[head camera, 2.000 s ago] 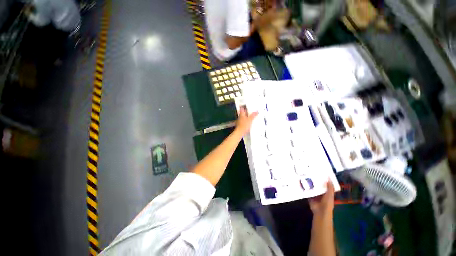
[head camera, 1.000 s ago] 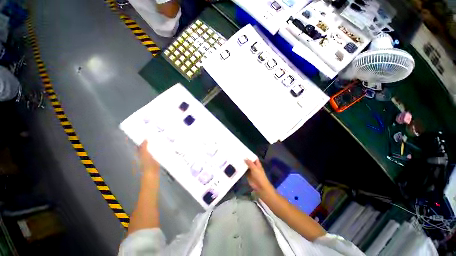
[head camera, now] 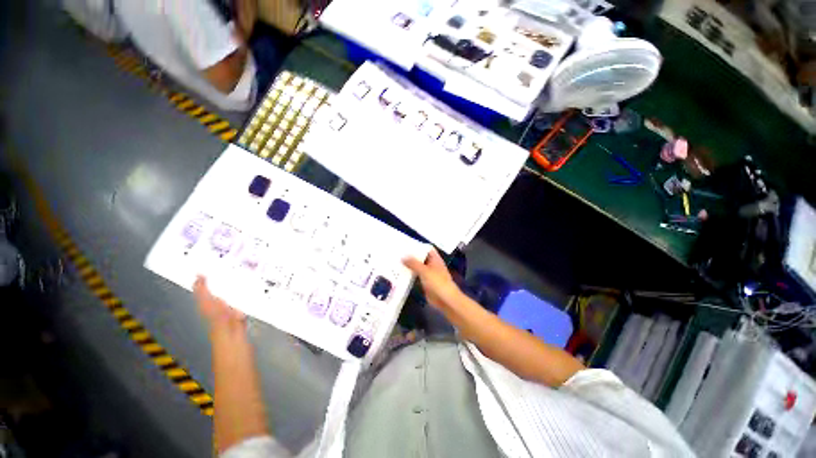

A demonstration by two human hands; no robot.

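A white foam tray (head camera: 295, 255) is held out in front of my body, tilted, over the aisle and the bench edge. It carries several pale purple square watch units (head camera: 225, 237) and several dark ones (head camera: 278, 209). My left hand (head camera: 217, 309) grips its lower left edge. My right hand (head camera: 431, 272) grips its right corner, thumb on top. A second foam tray (head camera: 420, 192) lies on the bench just beyond, with a row of dark-rimmed square units along its far side.
A gold-yellow blister tray (head camera: 284, 121) lies at the bench's left end. Behind are a parts tray (head camera: 483, 85), a white fan (head camera: 613, 72), an orange multimeter (head camera: 563, 141) and blue-handled pliers (head camera: 624, 170). A blue stool (head camera: 535, 318) stands below the bench. Another person's arm (head camera: 224, 67) is upper left.
Since two seconds ago, the held tray has come away from the bench tray, revealing it. In the last second, the held tray has turned slightly and the view has shifted.
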